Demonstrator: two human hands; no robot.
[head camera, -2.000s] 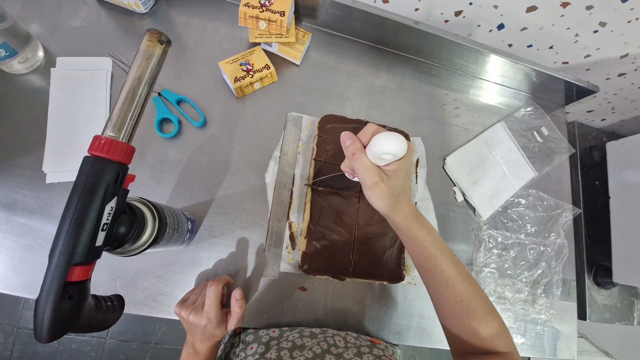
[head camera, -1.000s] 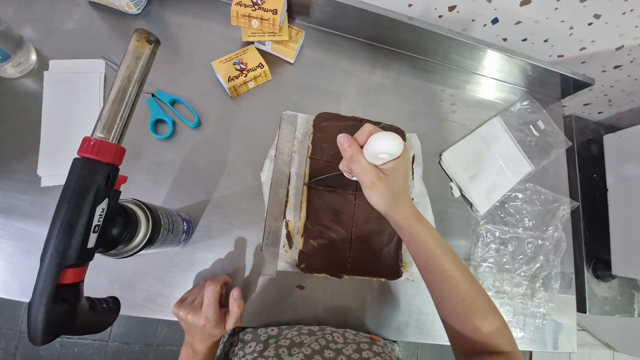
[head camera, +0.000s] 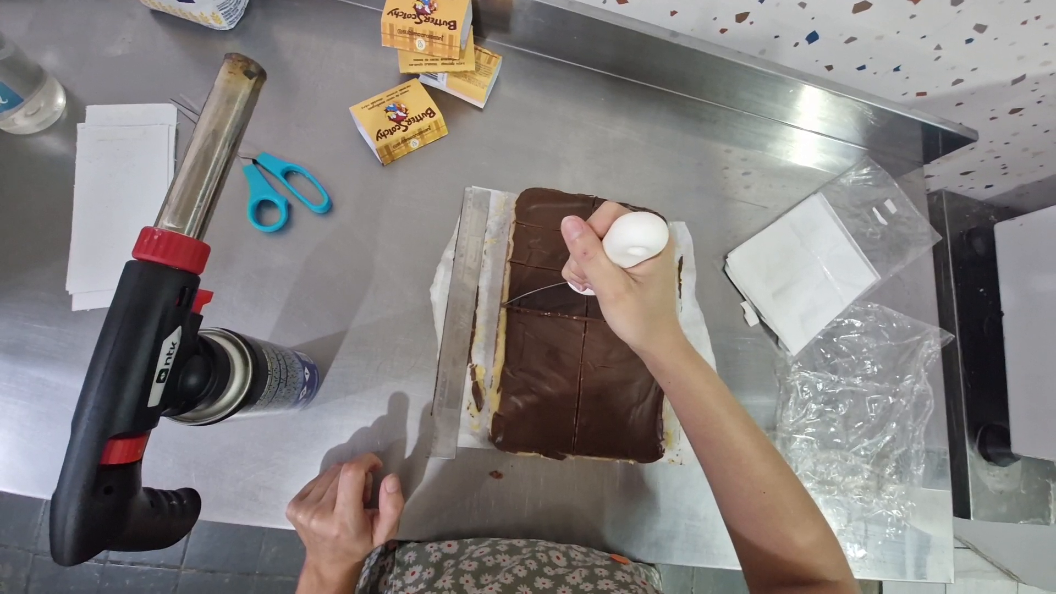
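My right hand grips the white handle of a knife over a chocolate-coated slab. The knife's thin blade points left, at a crosswise line in the coating; whether it cuts in is hard to tell. Lines run along and across the slab, which lies on white baking paper. A metal ruler rests on the paper along the slab's left side. My left hand, fingers curled and holding nothing, is at the table's front edge, left of the ruler's lower end.
A blowtorch on a gas canister stands at the left. Behind it are blue-handled scissors, white cards and a bottle. Yellow printed packets lie at the back. Clear plastic bags and white sheets are at the right.
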